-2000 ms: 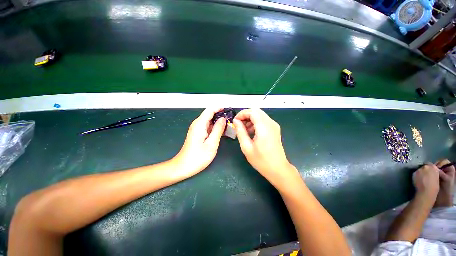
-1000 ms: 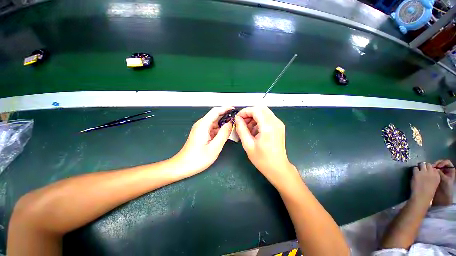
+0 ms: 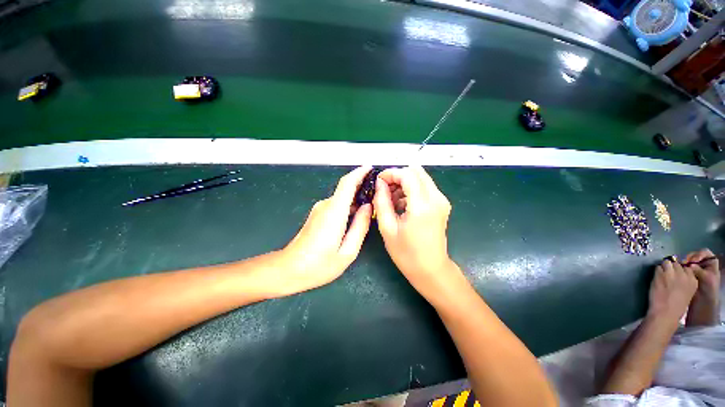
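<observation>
A small black electronic unit point(image 3: 366, 189) is held between my two bare hands over the bench, just in front of the white edge strip. My left hand point(image 3: 328, 232) grips it from the left, with the thumb below and fingers behind. My right hand point(image 3: 415, 222) has thumb and index finger pinched together at its right side. The fingers hide most of the unit and whatever small part is at the pinch. A hint of yellow shows under the fingertips; the white battery is now hidden.
Black tweezers point(image 3: 181, 189) and a clear plastic bag point(image 3: 20, 219) lie left. Several units point(image 3: 196, 89) sit on the green belt point(image 3: 318, 103) beyond the white strip point(image 3: 270, 153), near a thin pale rod point(image 3: 447, 115). Right are dark point(image 3: 629, 226) and tan piles point(image 3: 661, 213), and another person's hands point(image 3: 674, 284).
The units on the belt have moved left. The held unit has turned more edge-on between my fingers, and its pale battery has gone out of sight. Both hands stay in nearly the same place.
</observation>
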